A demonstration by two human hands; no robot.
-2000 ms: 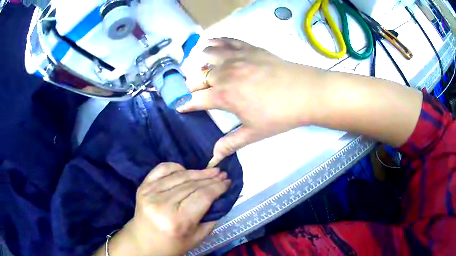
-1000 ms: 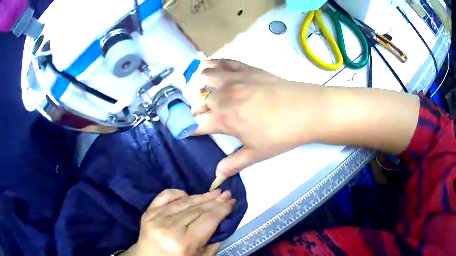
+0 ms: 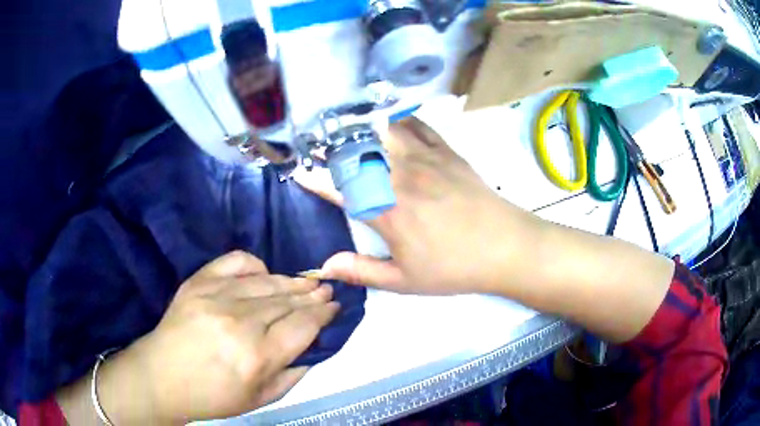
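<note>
Dark navy fabric (image 3: pixel 192 200) lies under the needle area and spreads to the left. The white sewing machine head (image 3: pixel 317 50) with blue stripes stands above it. A translucent blue-grey block (image 3: pixel 363 185) sits beside the needle area, which is partly hidden. My left hand (image 3: pixel 242 333) holds the fabric near its lower edge, fingers closed on it. My right hand (image 3: pixel 433 216) is spread beside the block, its thumb on the fabric edge by my left fingertips and its other fingers partly hidden behind the block and machine.
Scissors with yellow and green loops (image 3: pixel 606 154) lie at the right, beside an orange-brown and black tool (image 3: pixel 656 185). A pale mint-green block (image 3: pixel 637 75) is by a brown cardboard piece (image 3: pixel 533 54). Dark cords cross the table. A measuring tape (image 3: pixel 467 374) runs along the front edge.
The view has shifted, so the machine head appears further right and larger. My hands still meet at the fabric edge, and my right fingers reach further behind the block.
</note>
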